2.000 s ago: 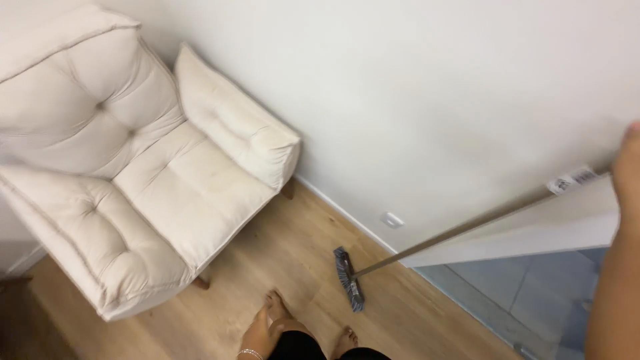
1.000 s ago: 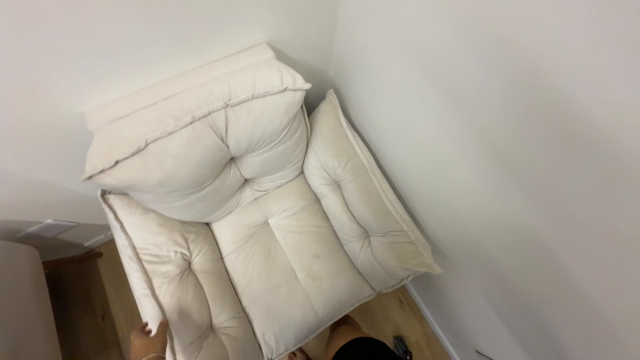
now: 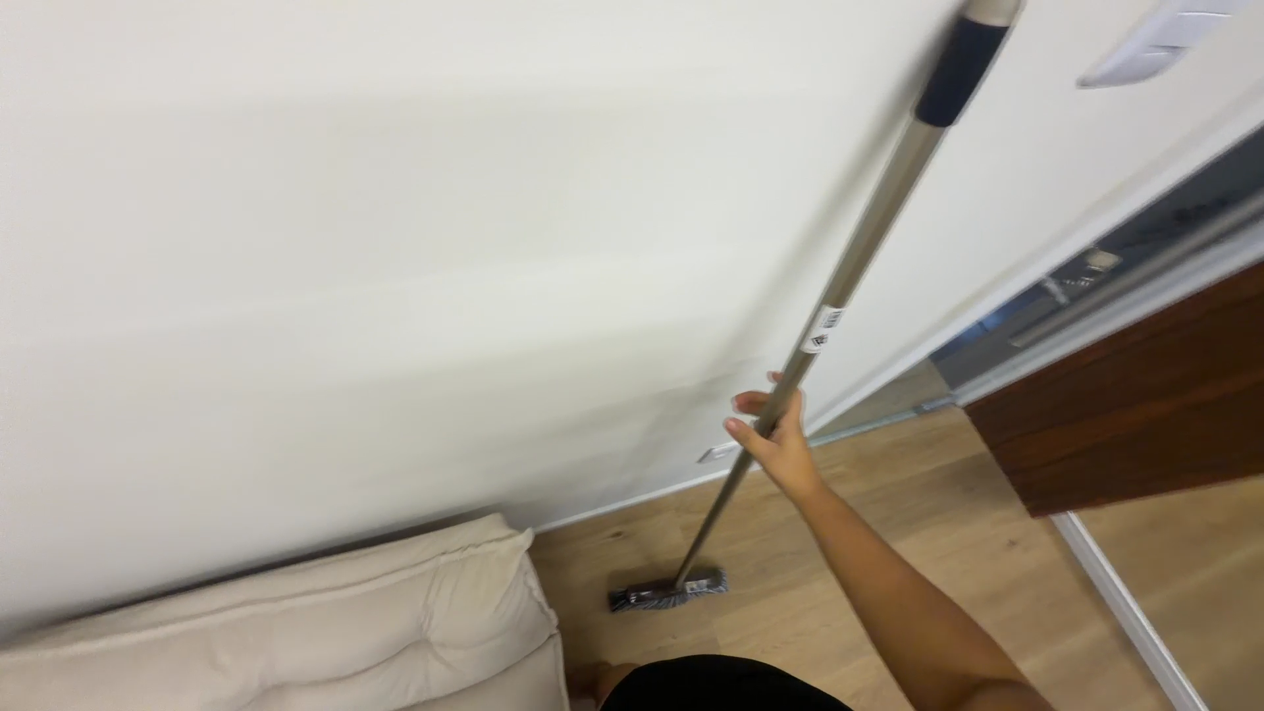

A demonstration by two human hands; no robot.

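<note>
My right hand [image 3: 780,434] is around the metal pole of a broom [image 3: 869,232], below a label that bears writing. Its thumb and fingers lie loosely about the pole, so how firmly it holds is hard to tell. The pole slants from a dark grip sleeve at the upper right down to the broom head [image 3: 669,590], whose grey bristles rest on the wood floor beside the armchair. My left hand is out of view.
A cream cushioned armchair [image 3: 395,622] stands at the lower left along the white wall [image 3: 395,247]. Low on the wall is an outlet [image 3: 719,452]; a switch plate [image 3: 1160,39] is at the upper right. At the right are a glass panel and a dark wooden door [image 3: 1136,395].
The view has swung from the armchair toward the wall and broom. My left hand, on the chair's left arm one second ago, has left view. My right hand is now in view at the pole.
</note>
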